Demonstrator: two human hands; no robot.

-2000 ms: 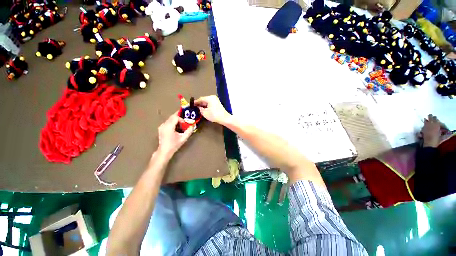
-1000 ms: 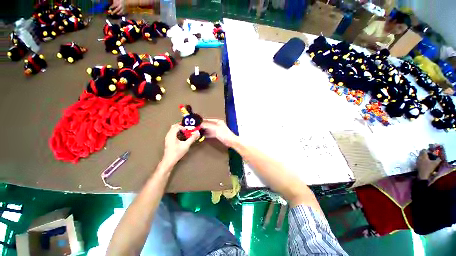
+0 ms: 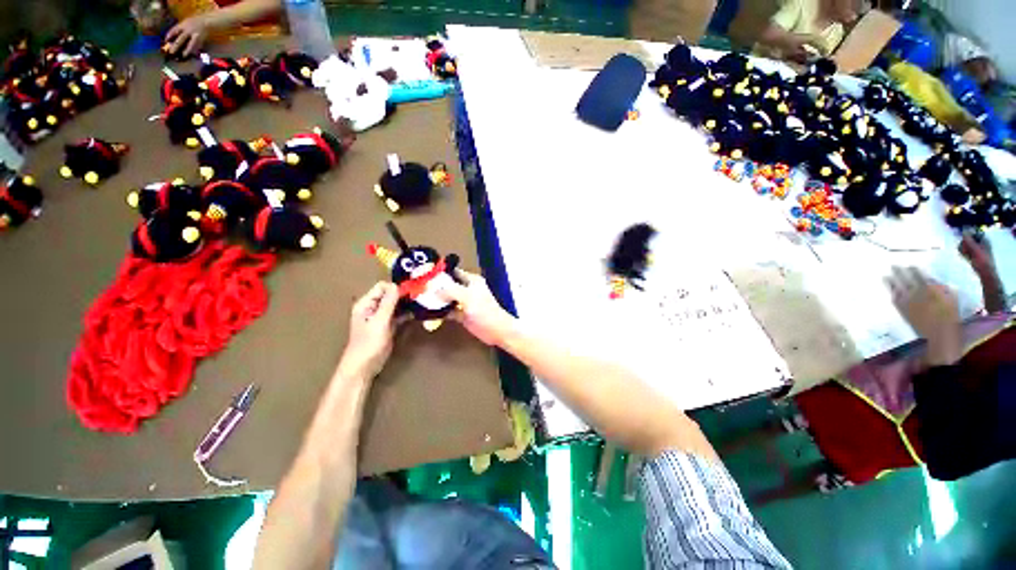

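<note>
A plush penguin with a striped party hat and a red scarf round its neck is held above the brown table, face up towards me. My left hand pinches its left side in view, at the scarf. My right hand grips its right side and belly. A dark strip stands up beside the hat. The heap of red scarves lies to the left. Another penguin lies alone just beyond, with no red band visible.
Banded penguins lie behind the scarves. Thread snips lie near the front edge. On the white table are a black heap, a dark blue case and a blurred black toy. Other people's hands show right and far left.
The held penguin has turned and tilted, showing its white belly, and my fingers have shifted on it. A blurred black toy now shows on the white table. The neighbour's hands have moved.
</note>
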